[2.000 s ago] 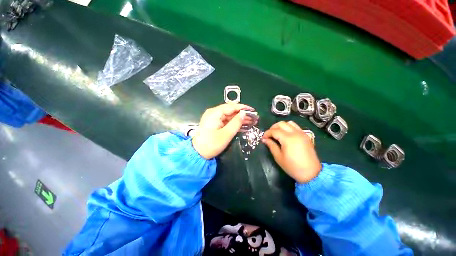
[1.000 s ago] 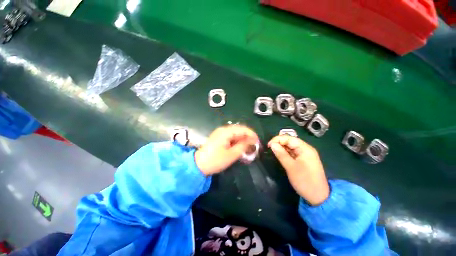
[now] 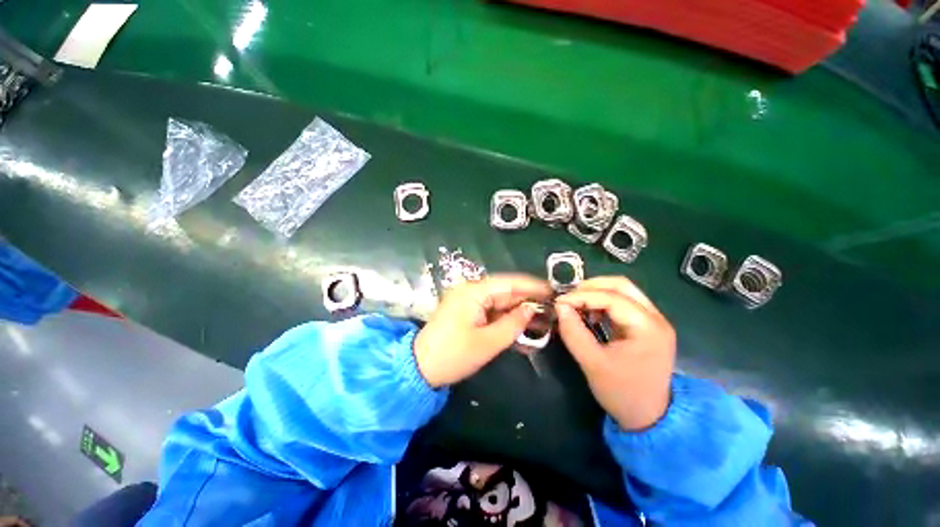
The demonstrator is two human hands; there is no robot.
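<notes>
My left hand (image 3: 476, 321) holds a silver square watch case (image 3: 533, 332) by its edge, low over the dark green mat. My right hand (image 3: 622, 340) touches the same case at its upper right with thumb and forefinger pinched together; whether a tiny part is between them is too small to tell. A dark thin thing, perhaps the tweezers, shows under the right fingers. The pile of tiny fittings (image 3: 456, 266) lies just beyond my left hand. Another case (image 3: 564, 270) lies just beyond my fingertips.
Single cases lie at left (image 3: 340, 292) and farther back (image 3: 411, 202). Several cases, some stacked (image 3: 593, 208), lie right of centre, with more (image 3: 757, 281) farther right. Two clear bags (image 3: 302, 177) lie at left. A red tray (image 3: 711, 26) and white paper (image 3: 96, 34) are at the far side.
My hands have come together at the held case, nearer to me than the pile, which is uncovered. The view has shifted, so the bags and cases appear farther left.
</notes>
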